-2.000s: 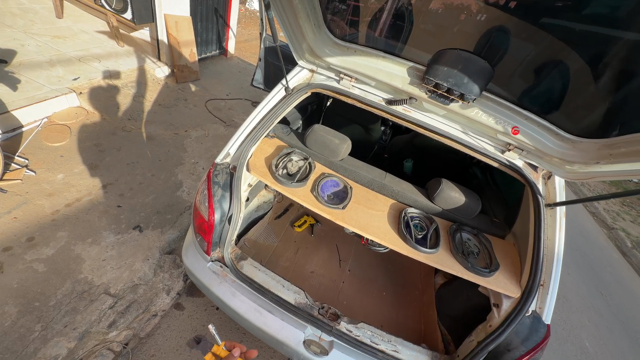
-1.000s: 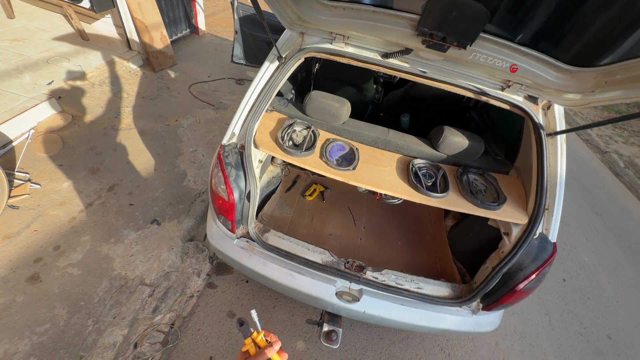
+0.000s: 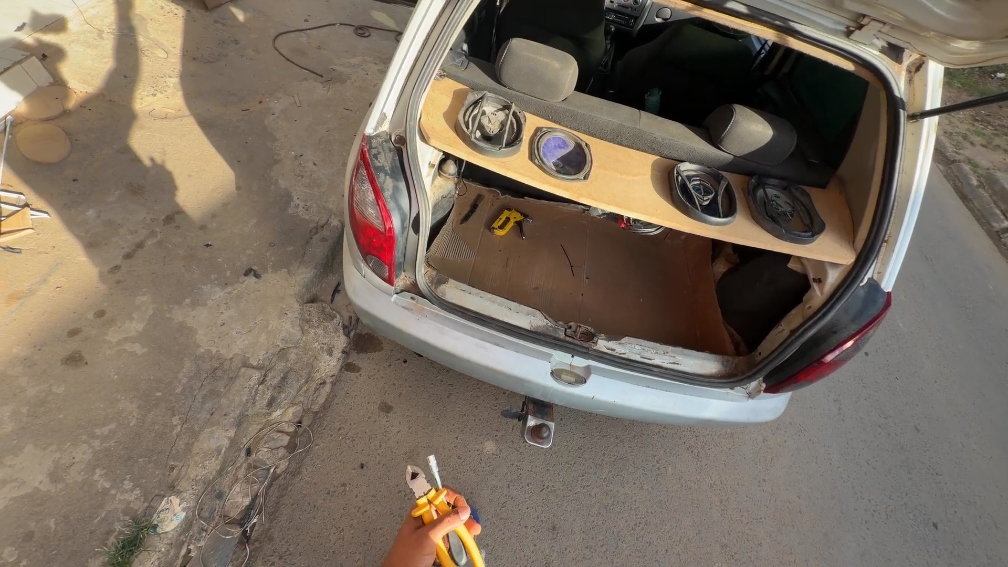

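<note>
My left hand point(image 3: 437, 529) enters at the bottom, closed around yellow-handled pliers point(image 3: 449, 524). Their metal jaws point up and away. A slim tool with a pale metal shaft point(image 3: 435, 471) is in the same grip, its kind unclear and its lower part mostly hidden. Beyond the hand stands a silver-white hatchback point(image 3: 472, 346) with its tailgate raised. Across the boot lies a wooden speaker board point(image 3: 626, 189) carrying several oval car speakers point(image 3: 561, 153). Below it, a yellow staple gun point(image 3: 508, 221) rests on the cardboard boot liner point(image 3: 622, 276). My right hand is not in view.
A tow hitch ball point(image 3: 539, 432) sticks out below the rear bumper point(image 3: 622, 394). Loose wire point(image 3: 256, 472) lies along the broken pavement edge point(image 3: 315, 346). A dark cable point(image 3: 315, 30) runs over the pavement near the car's far side.
The view has moved nearer the car's open boot and tilted down. More of my left hand and the pliers now shows at the bottom; the grip remains closed.
</note>
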